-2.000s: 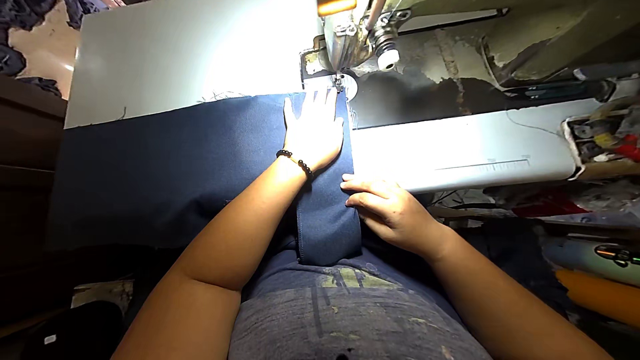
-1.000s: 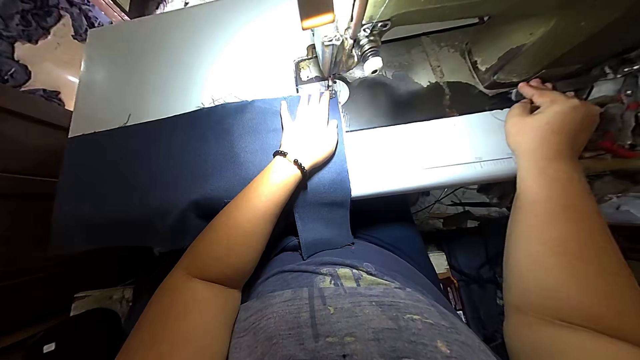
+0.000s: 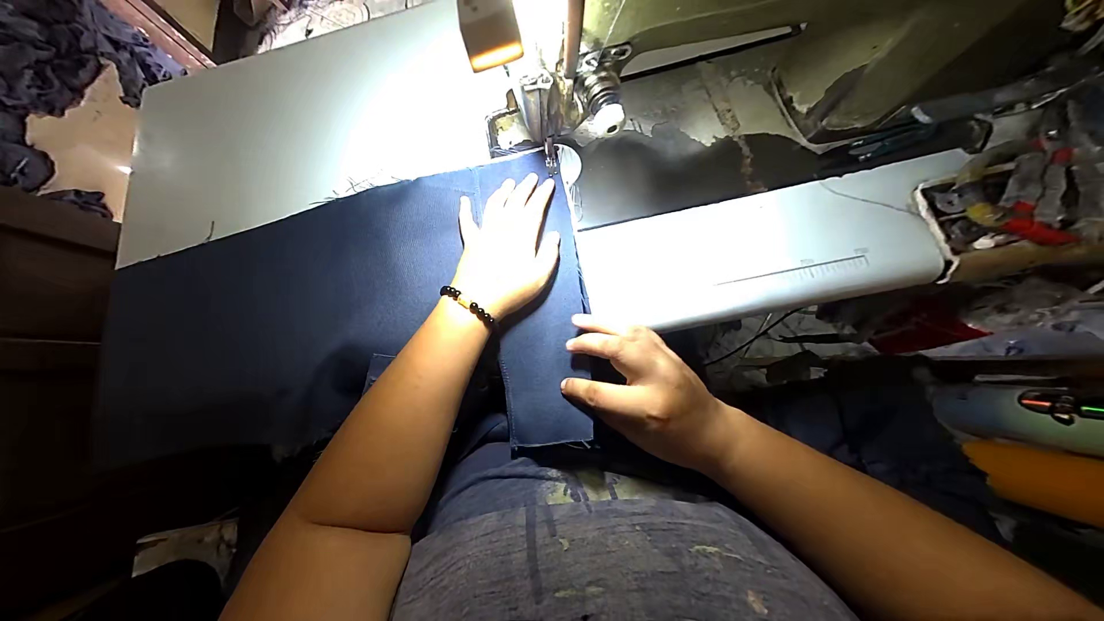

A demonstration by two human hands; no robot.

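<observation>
A large navy fabric panel (image 3: 285,302) lies over the white table, with a narrower navy strip (image 3: 548,371) along its right side, hanging toward my lap. The strip's far end is at the presser foot (image 3: 551,159) of the sewing machine (image 3: 552,95), under a bright lamp. My left hand (image 3: 511,246) lies flat on the fabric just below the foot, fingers apart, a black bead bracelet on the wrist. My right hand (image 3: 642,384) is at the strip's right edge, fingers spread and curved, fingertips at the edge; whether they pinch it I cannot tell.
The white table (image 3: 250,155) extends left behind the panel. Right of the machine runs a pale board with a printed scale (image 3: 759,250), ending at a wooden tray (image 3: 992,250) of scraps. Dark crumpled cloth (image 3: 78,52) lies at far left. Scissors (image 3: 880,142) seem to rest beside the machine bed.
A second ago my right hand was out at the right, near the far end of the pale board; it is back at the strip's edge. My left hand has stayed on the fabric.
</observation>
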